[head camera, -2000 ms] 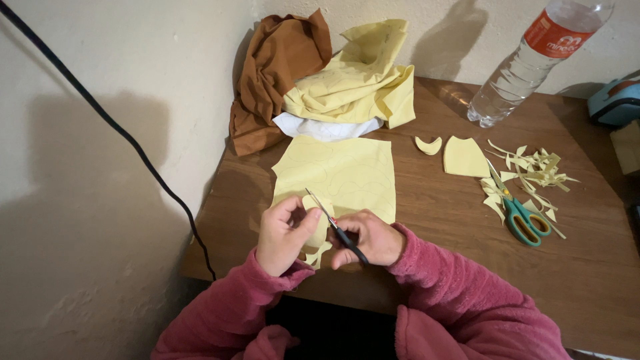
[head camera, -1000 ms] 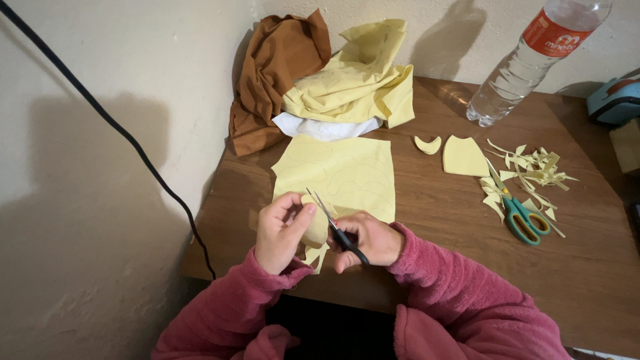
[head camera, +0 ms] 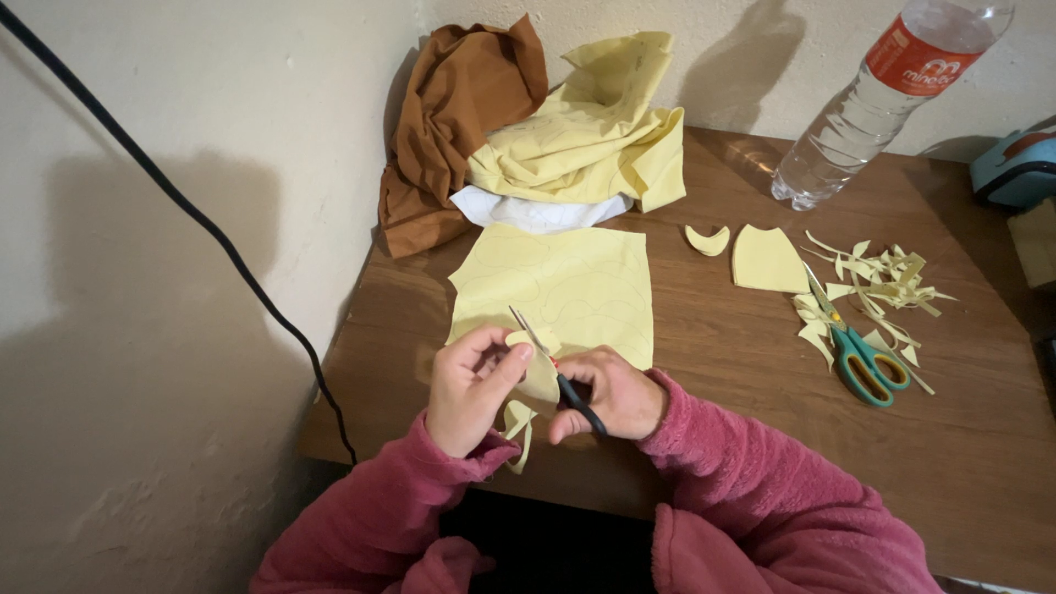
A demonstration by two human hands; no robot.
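My left hand (head camera: 474,388) pinches a small yellow fabric piece (head camera: 538,386) between thumb and fingers. In my right hand (head camera: 615,394) is a pair of black-handled scissors (head camera: 581,406), its blades pointing up and left against the edge of that piece. A narrow yellow offcut (head camera: 516,421) hangs just below the hands. Beyond them a yellow fabric sheet (head camera: 569,280) with drawn curved outlines lies flat on the wooden table (head camera: 709,470). Further right lie a crescent-shaped yellow piece (head camera: 707,240) and a larger cut yellow piece (head camera: 767,260).
Green-handled scissors (head camera: 866,363) lie among yellow scraps (head camera: 895,280) on the right. A water bottle (head camera: 850,132) stands behind. Brown cloth (head camera: 462,107), crumpled yellow cloth (head camera: 577,140) and white cloth (head camera: 544,211) are heaped at the back. A black cable (head camera: 198,219) runs along the left.
The small fabric piece has turned in my left hand, and the offcut beneath it hangs differently. Both hands remain in about the same place.
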